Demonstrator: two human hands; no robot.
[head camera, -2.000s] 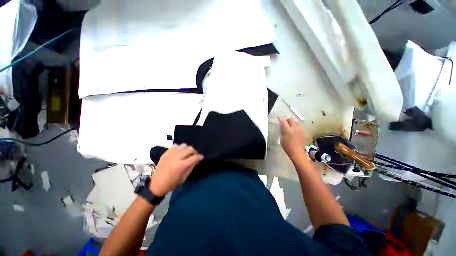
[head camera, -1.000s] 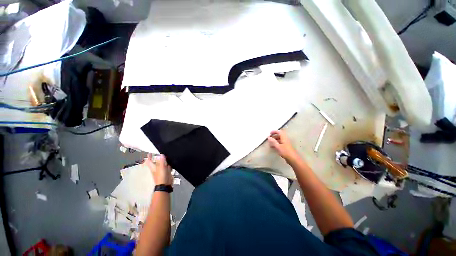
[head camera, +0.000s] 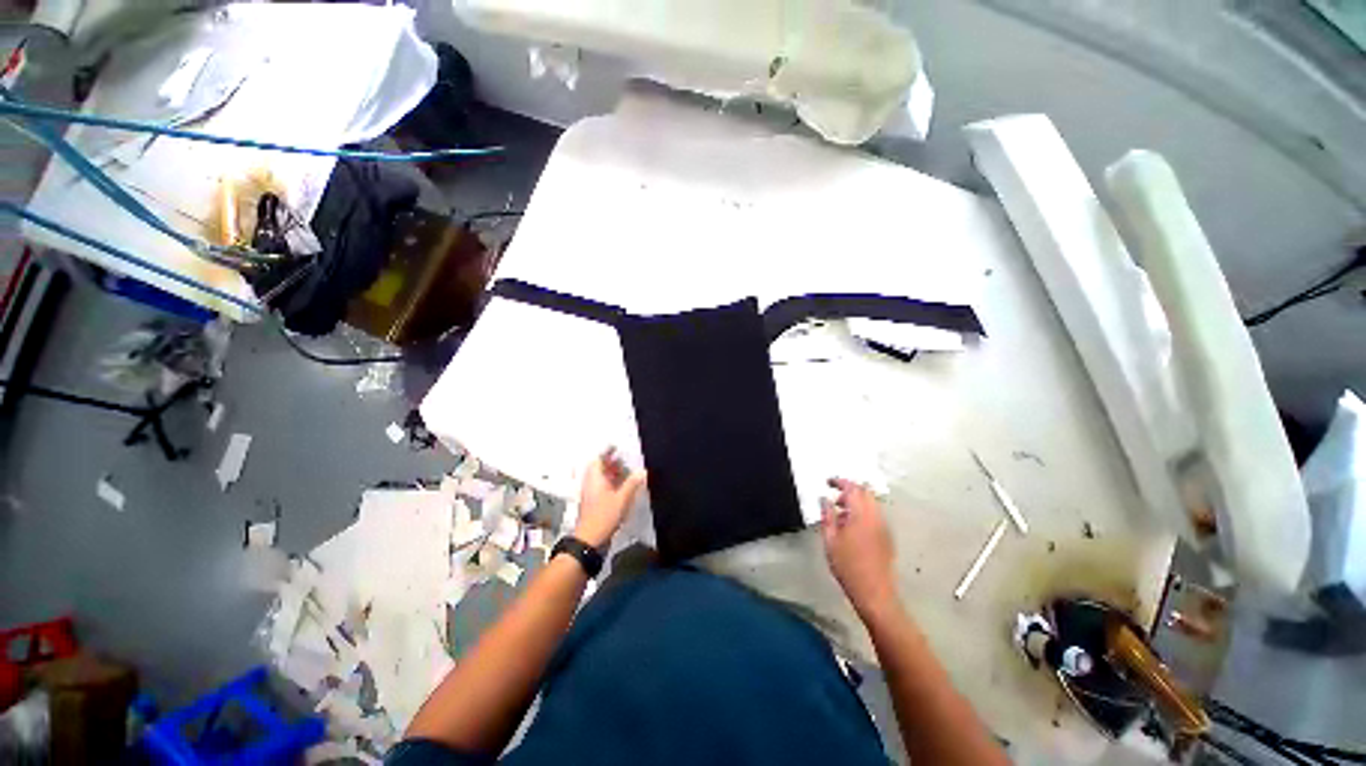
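Note:
A black cut panel (head camera: 712, 427) lies flat in front of me, its long sides running away from me. It lies over white paper patterns (head camera: 547, 374) and covers the middle of a narrow black strip (head camera: 876, 310) that shows on both sides of it. My left hand (head camera: 607, 498) is at the panel's lower left edge, fingers apart. My right hand (head camera: 854, 531) is just off its lower right edge, fingers slightly curled, with no cloth seen in it.
A steam iron (head camera: 1116, 659) stands on its rest at the right. Two slim white strips (head camera: 981, 558) lie near it. Padded white arms (head camera: 1079, 285) stand beyond the table's right side. Paper offcuts (head camera: 375, 569) and a blue stool (head camera: 232, 726) are on the floor at left.
The black panel has turned from a skewed, folded shape to a flat upright rectangle and now lies further right over the strip. Both hands have come to its near sides. The view has shifted.

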